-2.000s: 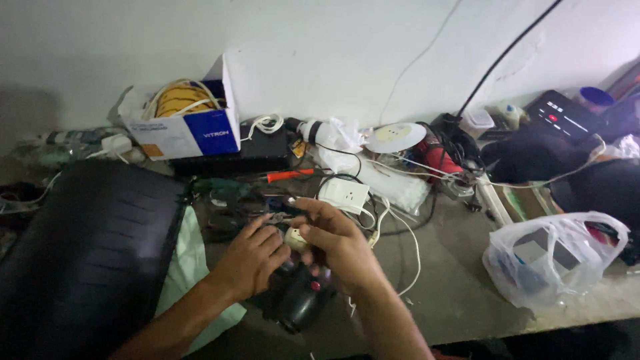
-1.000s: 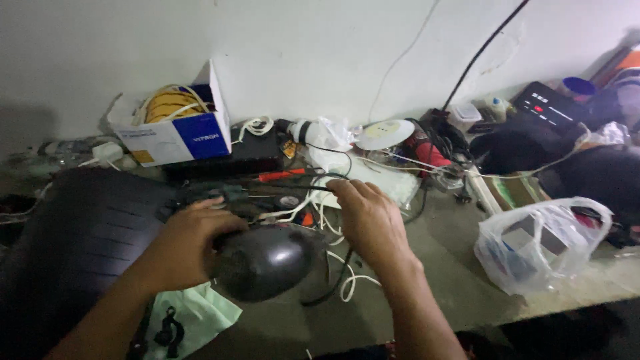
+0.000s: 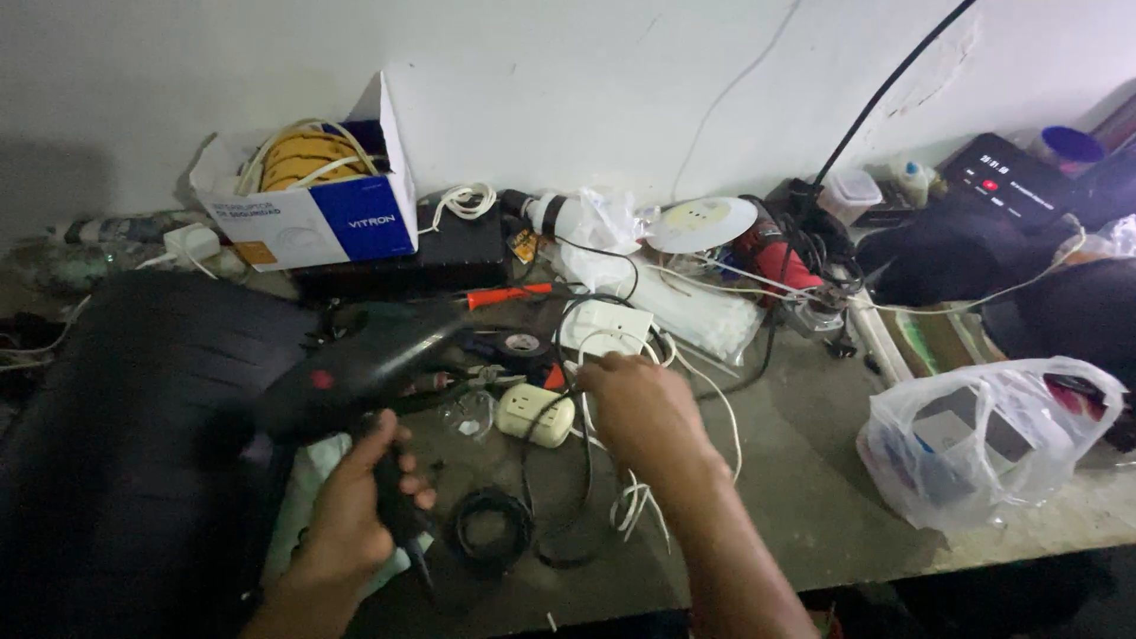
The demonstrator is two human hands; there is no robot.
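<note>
A black hair dryer (image 3: 382,364) with a red spot on its body is held up by its handle in my left hand (image 3: 368,497). Its dark cord leaves the handle's lower end. My right hand (image 3: 635,404) is over the cables just below a white outlet box (image 3: 606,327), fingers bunched around a dark cord (image 3: 568,382); the fingertips are partly hidden. Left of that hand lies a cream power outlet adapter (image 3: 535,415), with the dark cord crossing it. A black coil (image 3: 490,531) rests on the worktop, between my two forearms.
A white and blue cardboard box (image 3: 311,222) with a yellow coil stands at the back left. A black padded object (image 3: 151,426) fills the left side. At right sits a white plastic bag (image 3: 985,444); a red power tool (image 3: 777,257) and bagged cable ties (image 3: 692,311) lie at the back.
The dryer has swung from between my hands to the left and now points up and right. My left hand has shifted down onto its handle. The black coil on the worktop has come into sight.
</note>
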